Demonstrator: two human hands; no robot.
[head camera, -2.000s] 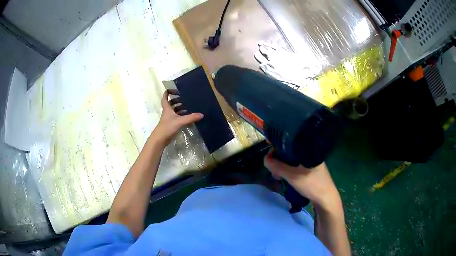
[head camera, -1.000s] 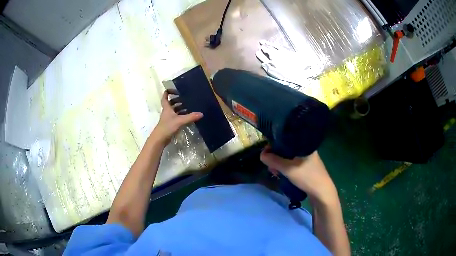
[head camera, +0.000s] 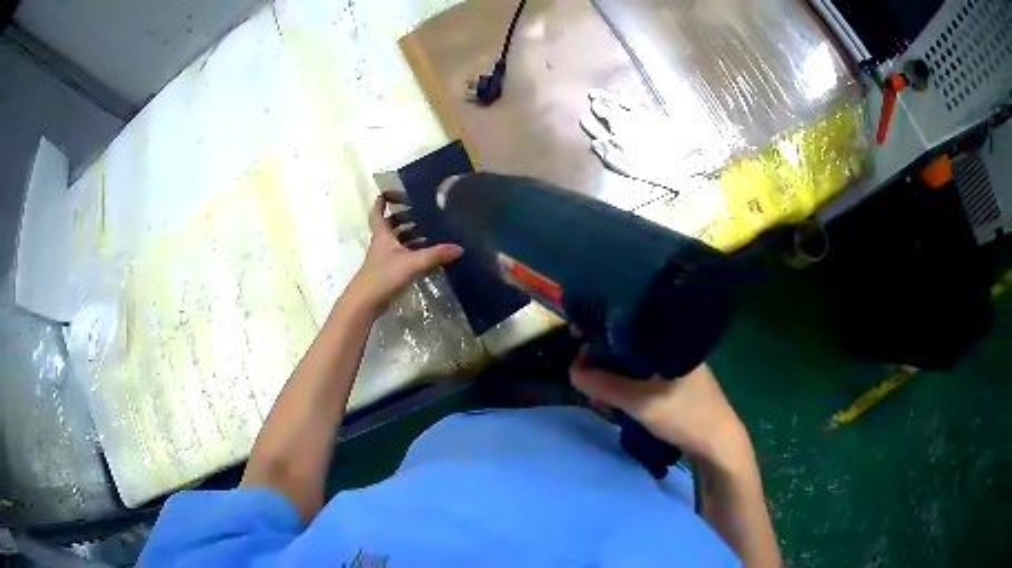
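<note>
A dark rectangular box (head camera: 479, 291) lies aslant on the pale table near its front edge. My left hand (head camera: 397, 257) grips it at its left side, with the thumb on top and the fingers at the far left edge. My right hand (head camera: 644, 391) holds the handle of a dark blue-green heat gun (head camera: 599, 266) with a red and white label. The gun's nozzle end is over the upper part of the box and hides some of it. Whether it touches the box cannot be told.
A brown board (head camera: 538, 83) under clear film lies beyond the box. A black plug (head camera: 486, 85) and a white glove (head camera: 621, 128) lie on it. A red-orange clamp handle (head camera: 888, 108) is at the right. A black bin (head camera: 904, 277) stands on the green floor.
The heat gun has moved left, from beside the box to over its upper part. My left hand still holds the box. The whole view has shifted slightly.
</note>
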